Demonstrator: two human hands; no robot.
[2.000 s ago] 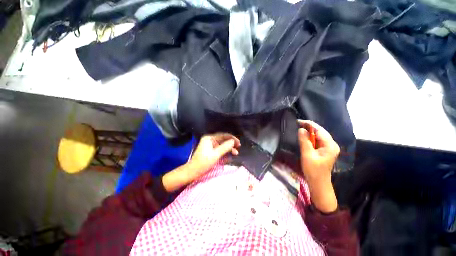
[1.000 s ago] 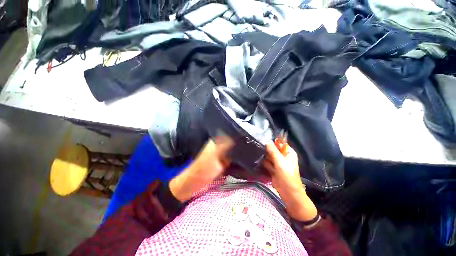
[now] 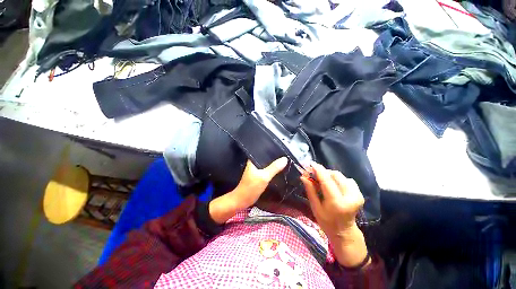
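A near-black denim jacket (image 3: 237,132) with pale stitching is spread over the white table's front edge and down toward my lap. One sleeve lies out to the left. Its paler grey-blue inside shows at the middle and lower left. My left hand (image 3: 252,183) pinches the stitched front strip of the jacket between thumb and fingers. My right hand (image 3: 334,195) is closed at the end of the same strip, to the right of my left hand. A thin dark tip shows at its fingertips; the tool in it is mostly hidden.
Pale grey-blue denim garments (image 3: 232,28) lie heaped behind the jacket. Bluer garments (image 3: 430,96) lie at the right of the white table (image 3: 418,163). Yellowish loops (image 3: 123,69) and dark cord scraps lie at the left. A yellow-topped stool (image 3: 67,195) and a blue object (image 3: 138,203) are below left.
The jacket's front strip now lies straighter between my hands. My left hand, blurred a second ago, now pinches it. My right hand has turned over, and the orange-red tool is now mostly hidden.
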